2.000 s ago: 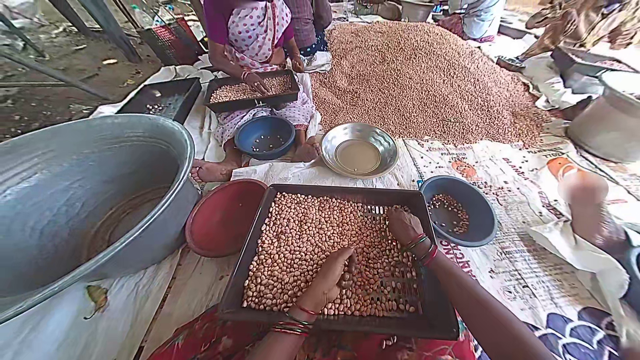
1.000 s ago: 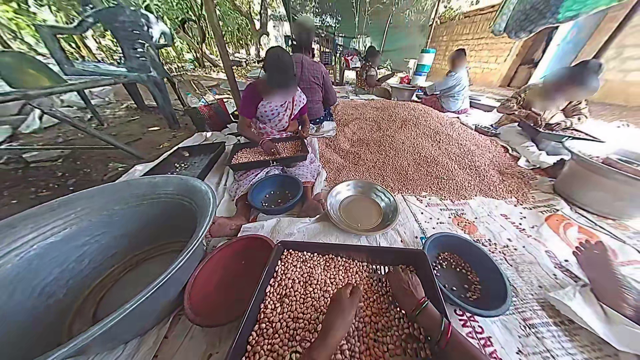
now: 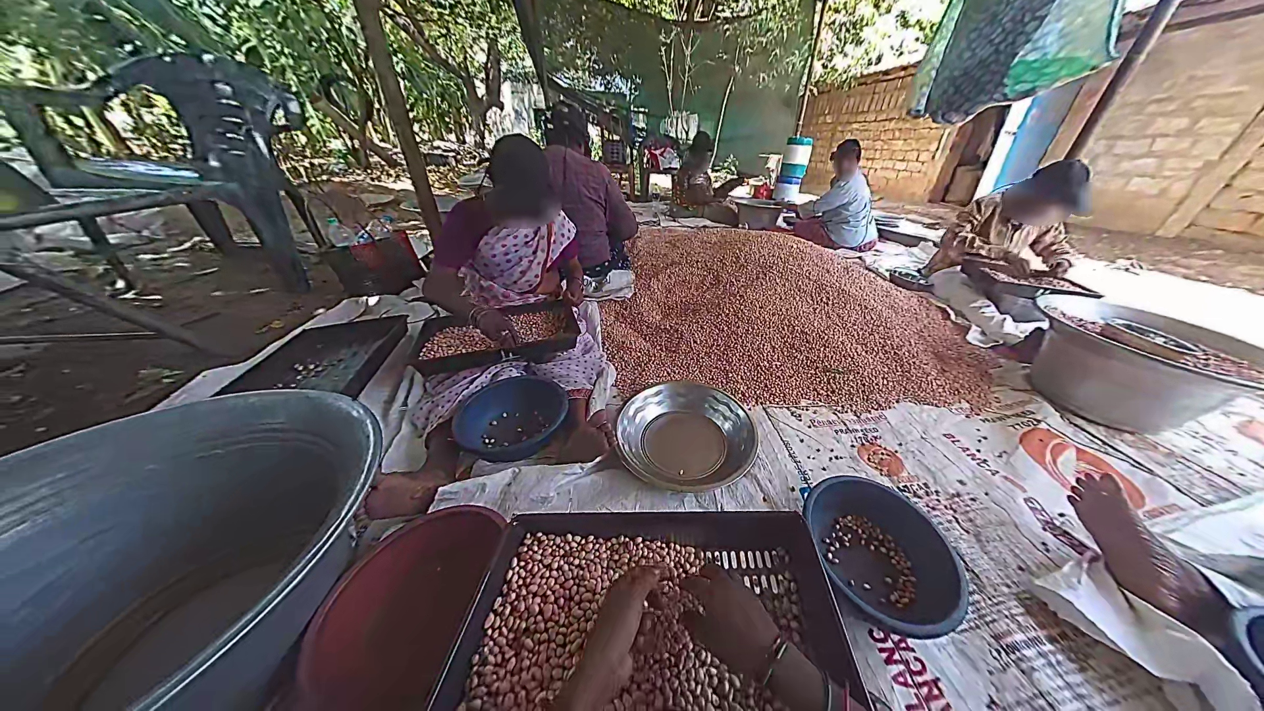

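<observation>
A dark slotted tray (image 3: 660, 521) full of brownish-pink nuts or seeds (image 3: 553, 583) lies at the bottom middle. Both hands are down among these nuts, close together near the tray's centre. My left hand (image 3: 627, 617) has its fingertips in the nuts, pointing toward the other hand. My right hand (image 3: 729, 617), with bangles at the wrist, bends its fingers inward over the nuts; whether either hand grips any is hidden. Slots of the tray floor show beyond the right hand. Right of the tray stands a blue bowl (image 3: 859, 583) holding some nuts.
A red basin (image 3: 395, 612) and a large metal tub (image 3: 197, 425) stand left. Beyond the tray are a steel bowl (image 3: 686, 434), another blue bowl (image 3: 509, 415) and a big nut heap (image 3: 780, 316). A person (image 3: 513, 257) works at another tray. A bare foot (image 3: 1126, 538) rests at right.
The view has tilted up a lot. My right hand has moved left, away from the tray's right side, and is now close to my left hand.
</observation>
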